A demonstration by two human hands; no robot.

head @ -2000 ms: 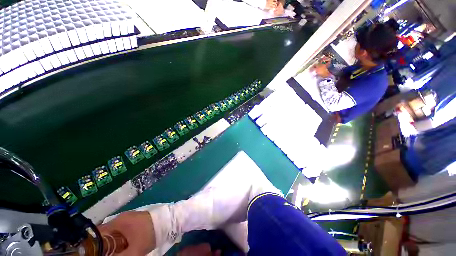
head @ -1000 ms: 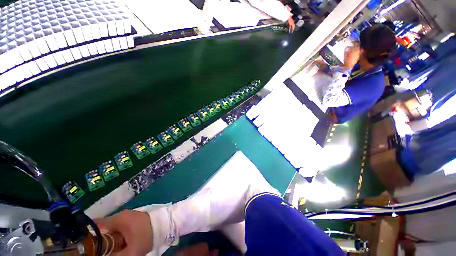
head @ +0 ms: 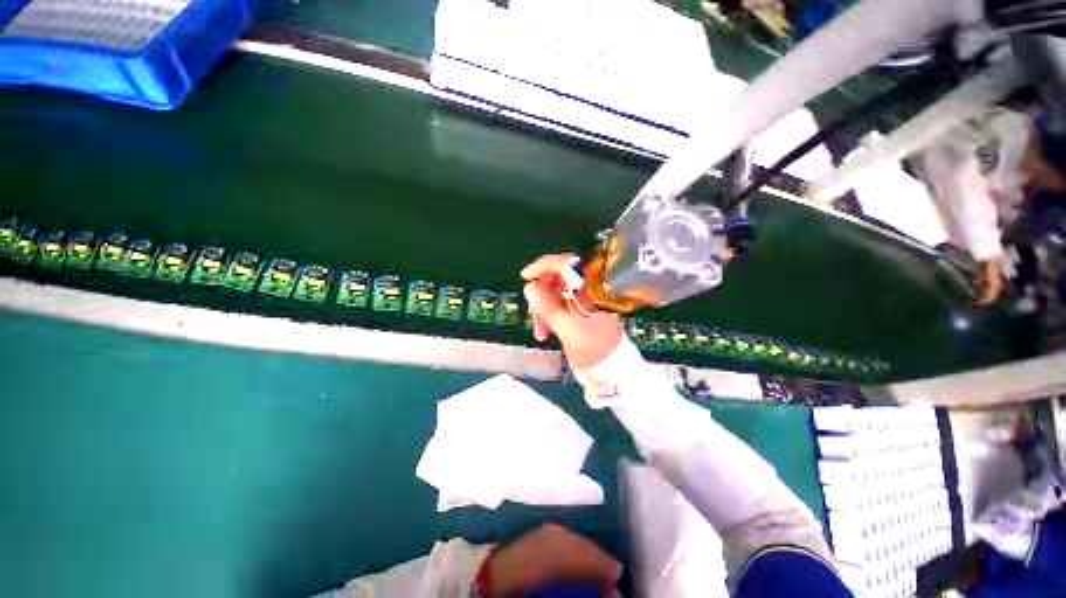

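Note:
A silver pneumatic cylinder (head: 676,250) with a square bolted end hangs over the belt edge. An amber piece (head: 603,278) shows at its left side. My right hand (head: 573,306) is directly left of the amber piece, above the board row, with fingers bent; the cylinder blocks part of the view and a firm grip cannot be made out. Small green circuit boards (head: 357,287) with yellow parts lie in a long row on the belt. My left hand (head: 552,558) is at the bottom edge, partly cut off and blurred. A crumpled white sheet (head: 503,442) lies on the bench.
A pale rail (head: 281,336) separates the dark green belt from the teal bench. A thick white support arm (head: 795,76) crosses the belt. White blocks (head: 888,491) stand right. Across the belt are a blue tote (head: 164,70) and white housings (head: 561,53). Other people show at right.
The view has swung: cylinder and right hand now show near the middle instead of the lower left. The white sheet, my left hand and the blue tote have come into clear view.

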